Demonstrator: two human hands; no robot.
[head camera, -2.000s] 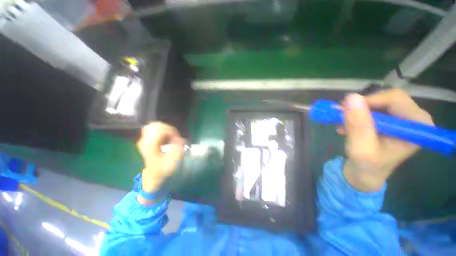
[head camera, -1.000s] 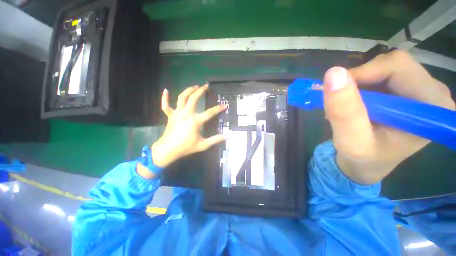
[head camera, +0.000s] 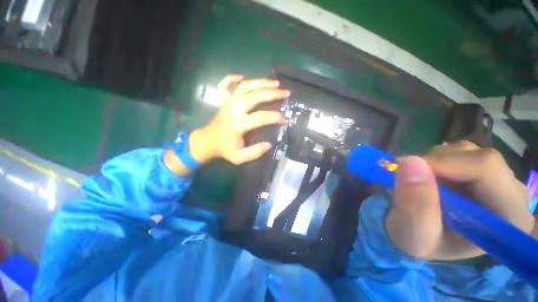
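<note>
An opened flat device (head camera: 301, 194) lies in a black tray (head camera: 366, 112) in front of me. Bright battery areas crossed by dark strips fill its near part. The circuit board (head camera: 330, 125) is at its far end, with strong glare. My left hand (head camera: 239, 121), with a blue wrist band, has spread fingers over the tray's left rim and the board's left edge, gripping nothing visible. My right hand (head camera: 457, 203) holds the blue-handled soldering iron (head camera: 460, 212) over the device's right side. The iron's tip is too dark and blurred to place exactly.
A black tray stack (head camera: 127, 47) with a device on top stands at the upper left. A dark holder (head camera: 469, 125) is at the right, beyond my right hand. A white rail (head camera: 377, 50) runs across the green bench mat (head camera: 141, 127). The floor shows at the lower left.
The view has tilted and shifted. My left hand has come from beside the tray to its left rim, fingers spread. The iron, still in my right hand, has moved from beyond the tray's corner to over the device.
</note>
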